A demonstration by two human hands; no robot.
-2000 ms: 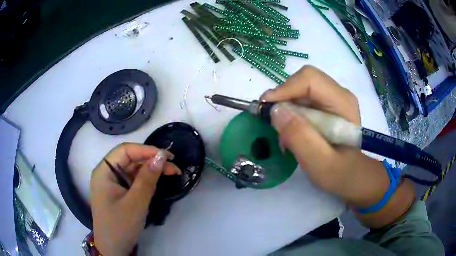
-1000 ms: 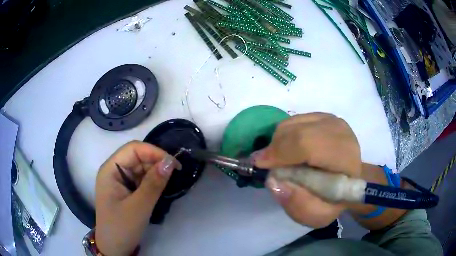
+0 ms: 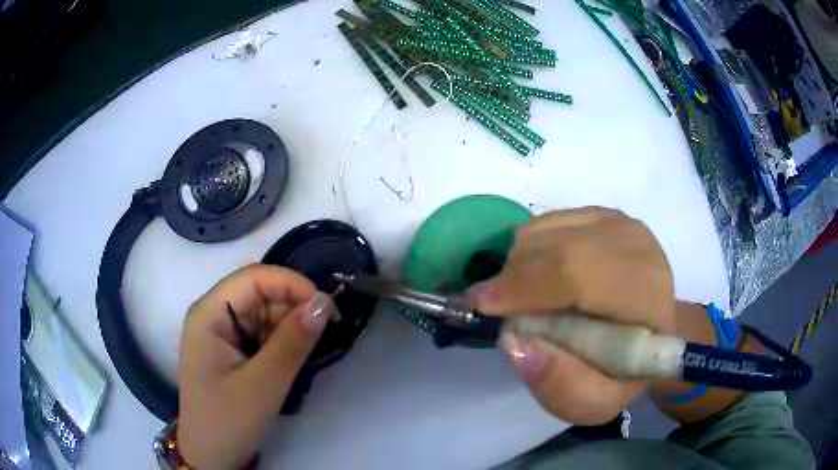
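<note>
My right hand (image 3: 583, 307) holds a soldering iron (image 3: 597, 347) with a pale grip and dark blue rear. Its tip is over the open black ear cup (image 3: 354, 317), close to my left fingertips. My left hand (image 3: 257, 349) is over the cup's left side, thumb and finger pinched together. Dark pointed tweezers (image 3: 237, 323) are held in that hand. What the fingertips pinch is too small to tell. A green disc (image 3: 459, 237) lies right of the cup, partly hidden by my right hand, with a green strip (image 3: 419, 318) at its lower edge.
The headband (image 3: 119, 312) and perforated speaker side (image 3: 219, 182) lie left. PCB strips (image 3: 478, 55) are piled at the far side. Thin solder wire (image 3: 344, 165) loops toward the cup. A blue tray (image 3: 767, 174) is at right, and a pale green rectangle (image 3: 69, 358) at left.
The soldering iron has come down and left from above the board to the ear cup at my left fingertips. My left hand has shifted slightly right. The green disc moved little.
</note>
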